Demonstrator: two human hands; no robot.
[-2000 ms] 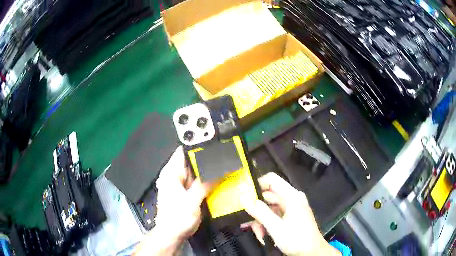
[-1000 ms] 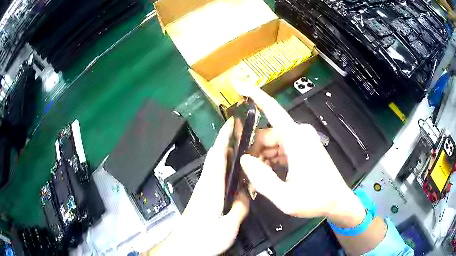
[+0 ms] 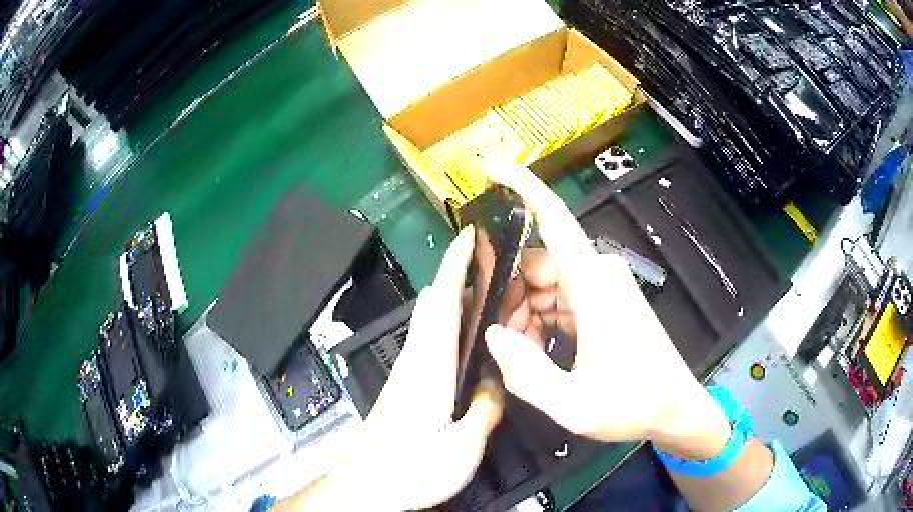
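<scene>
A black phone body (image 3: pixel 493 275) stands nearly edge-on in the middle of the view, its narrow side towards me. My left hand (image 3: pixel 425 400) is closed around its left and lower side. My right hand (image 3: pixel 591 340) holds its right side, with the index finger up at the top end and the thumb near the middle. The glossy face reflects the fingers. The phone's back, with lenses and battery, is hidden by this angle and my right hand.
An open carton (image 3: pixel 420 95) with a row of yellow batteries stands behind. A black parts tray (image 3: pixel 701 270) lies right, a loose camera plate (image 3: pixel 614 162) behind it. A dark grey sheet (image 3: pixel 295 270) and board-fitted phone bodies (image 3: pixel 125 370) are left; stacked blister trays (image 3: pixel 761 100) upper right.
Two seconds ago the phone's back with yellow battery faced me; it has turned edge-on, and my right hand has moved up its right side. Since one second ago the hands have barely moved.
</scene>
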